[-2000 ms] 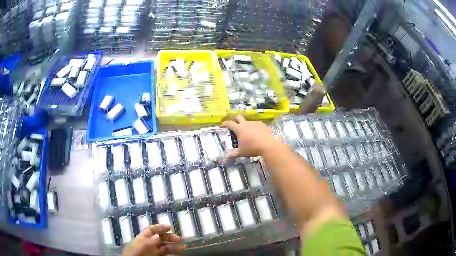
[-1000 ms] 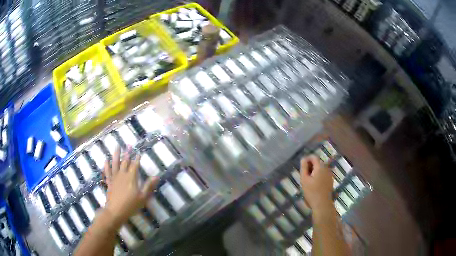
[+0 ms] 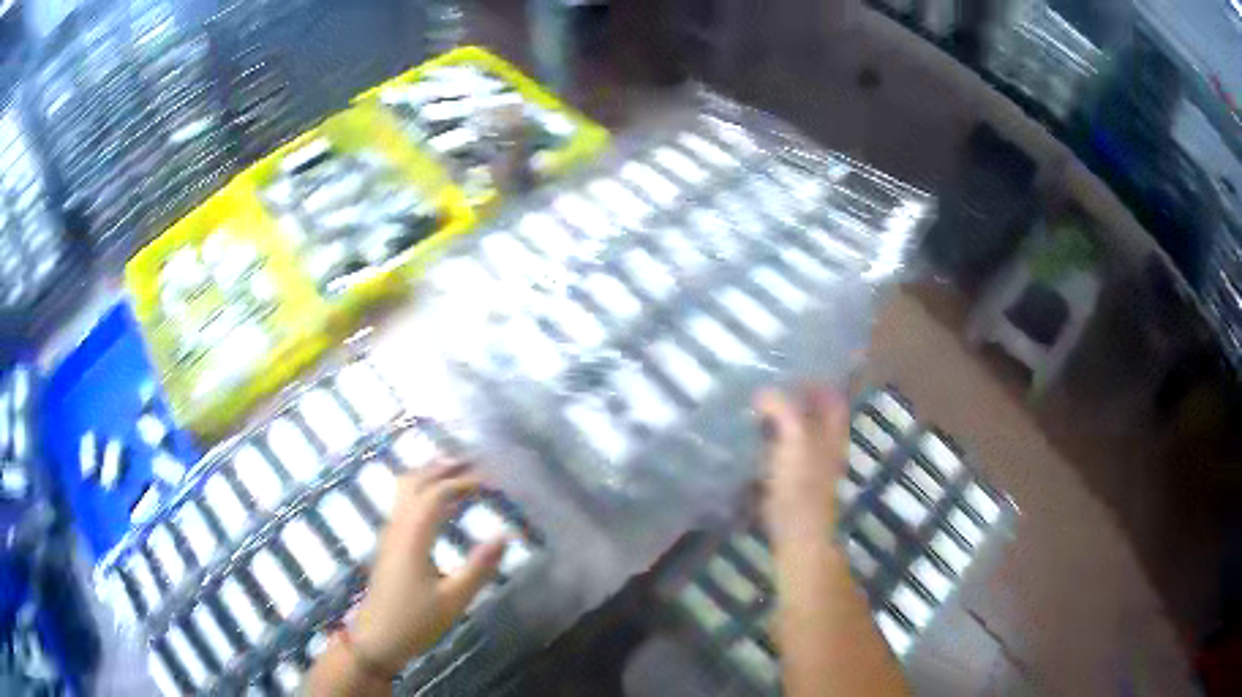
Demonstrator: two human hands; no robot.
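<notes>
The main clear blister tray (image 3: 293, 511) lies at the lower left with rows of white-and-black units. My left hand (image 3: 420, 579) is over its right end, fingers apart, with nothing visible in it. A glossy tray stack (image 3: 667, 306) with rows of units is to its right. My right hand (image 3: 806, 470) is at the front right edge of this stack, fingertips against or just over the clear plastic; blur hides whether it grips. A lower filled tray (image 3: 940, 497) shows beyond and behind my right forearm.
Three yellow bins (image 3: 324, 293) with loose units stand behind the trays. A blue bin (image 3: 85, 425) with a few units is at the left. Stacked trays fill the back left. A pale stool (image 3: 1035, 320) with a dark item stands on the floor at the right.
The view has swung right since the first frame. Since the second frame, my right hand has moved from over the lower tray to the stack's edge. My left hand has shifted right over the main tray.
</notes>
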